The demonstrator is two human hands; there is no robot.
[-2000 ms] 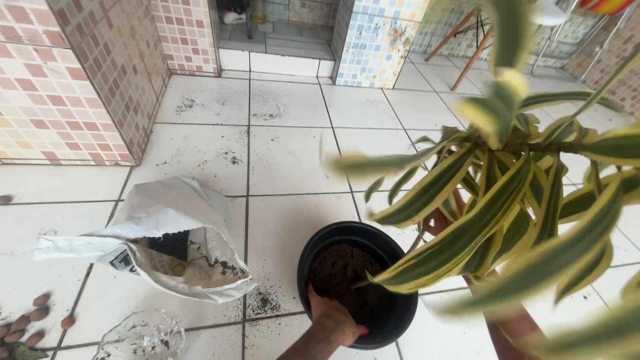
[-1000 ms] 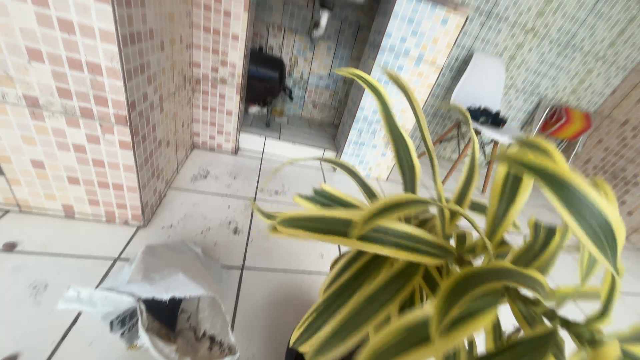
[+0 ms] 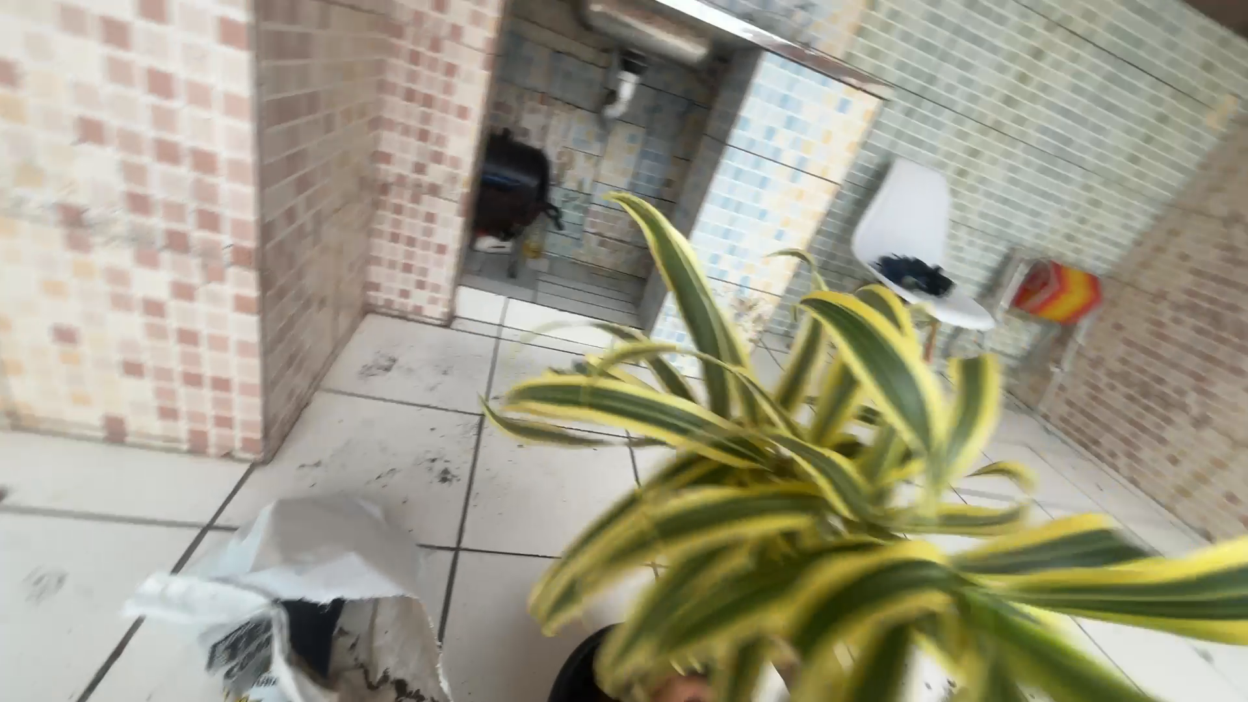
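Observation:
A leafy plant with green, yellow-edged leaves (image 3: pixel 819 507) fills the middle and right of the head view, upright over a black plastic pot (image 3: pixel 577 673). Only the pot's left rim shows at the bottom edge; leaves cover the rest, so the soil and the stem's base are hidden. A small patch of skin shows through the leaves beside the pot, but which hand it belongs to cannot be told. What my left and right hands hold is hidden. Left of the pot, an open white bag (image 3: pixel 331 556) with dark soil on its inner side stands on the floor.
Scattered soil (image 3: pixel 446 475) marks the white floor tiles. A pink-and-white tiled wall (image 3: pixel 127 224) rises on the left. Beyond are a tiled recess with a dark container (image 3: pixel 512 185), a white chair (image 3: pixel 907 224) bearing a dark item, and a red-yellow striped thing (image 3: pixel 1058 291).
The plant, leaning in from the right two seconds ago, now stands over the pot. My left hand, then in the pot's soil, and my right, then at the stem, are now mostly hidden. The view has tilted up.

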